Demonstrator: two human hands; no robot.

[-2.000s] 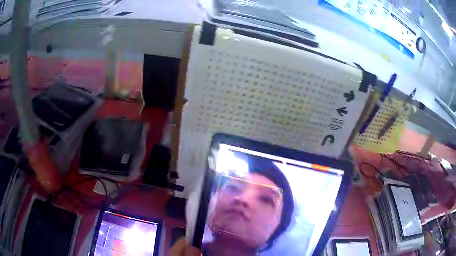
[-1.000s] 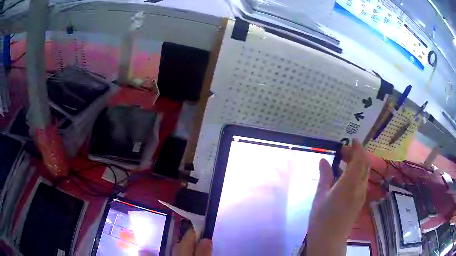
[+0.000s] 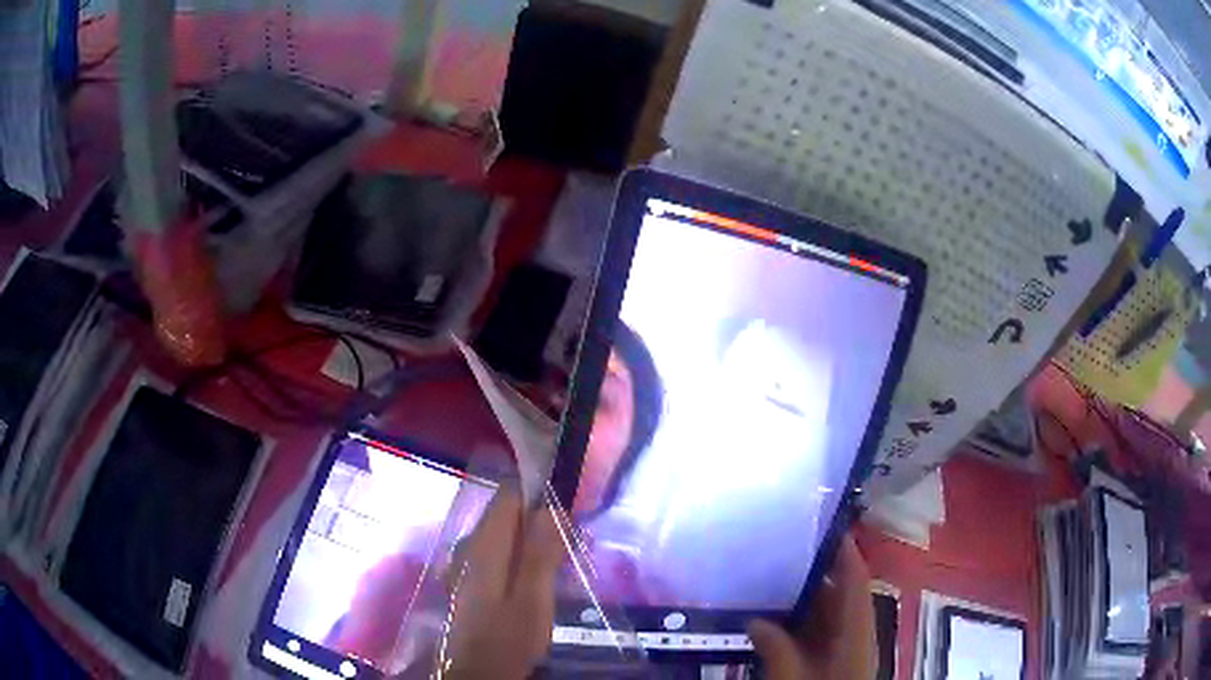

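A tablet [image 3: 750, 399] with a black border is held upright and tilted in front of the chart. Its screen shows a bright camera picture with part of a person's head at the left. My left hand [image 3: 502, 585] is at its lower left edge, with clear film [image 3: 578, 565] and a thin white sleeve [image 3: 502, 405] beside it. My right hand [image 3: 830, 624] grips the lower right corner, its fingertips at the bottom border. A second lit tablet [image 3: 379, 551] lies at the lower left, partly behind my left hand.
The white test chart [image 3: 983, 186] stands behind the tablet. Dark tablets [image 3: 160, 518] lie at the left, near an orange-wrapped post [image 3: 173, 292] and black cables [image 3: 286, 392]. Stacked tablets [image 3: 1122, 565] and another lit tablet [image 3: 980, 644] are at the right.
The view has shifted, so the bench things sit higher and further right. My right hand has moved from the tablet's upper right to its lower right corner. The screen picture has changed.
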